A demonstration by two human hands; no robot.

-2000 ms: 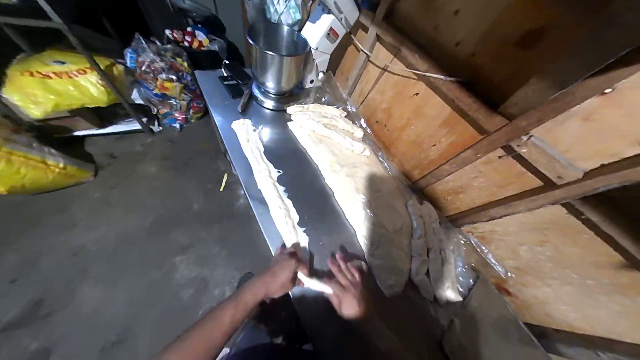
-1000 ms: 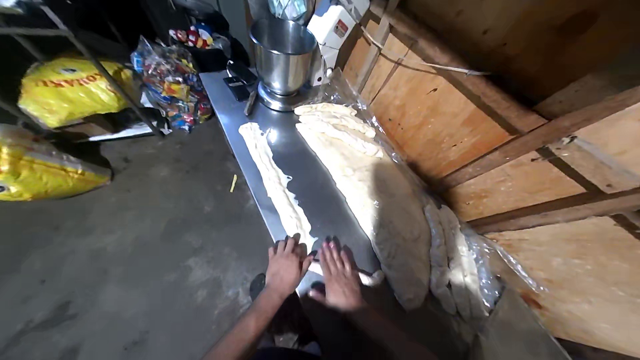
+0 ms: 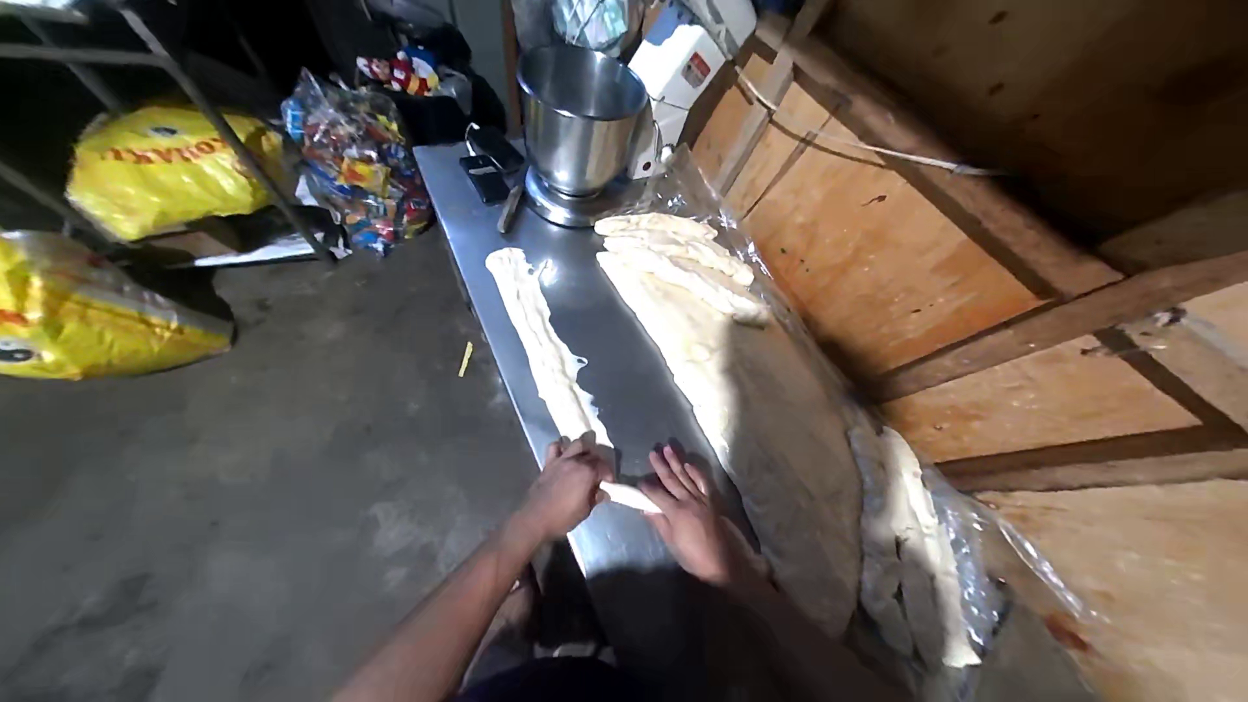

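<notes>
A small roll of pale dough point(image 3: 629, 496) lies between my hands on the steel tabletop point(image 3: 634, 390). My left hand point(image 3: 570, 483), fingers curled, grips its left end, close to the near end of a long dough strip point(image 3: 546, 351). My right hand point(image 3: 687, 507) rests on the roll's right end, palm down, fingers extended and slightly apart. To the right spreads a large slab of dough point(image 3: 770, 419), partly in shadow, with several dough strips point(image 3: 682, 255) at its far end.
At the far end stand a steel mixer bowl point(image 3: 582, 117), phones point(image 3: 485, 179) and a white machine point(image 3: 678, 68). More dough strips point(image 3: 921, 546) lie on clear plastic sheeting point(image 3: 975, 546) at right, beside the wooden wall point(image 3: 877, 244). Yellow sacks point(image 3: 175, 171) are at left.
My left hand has gone from lying flat with spread fingers to curled around the roll's left end. The dough end that stuck out right of my right hand one second ago no longer shows.
</notes>
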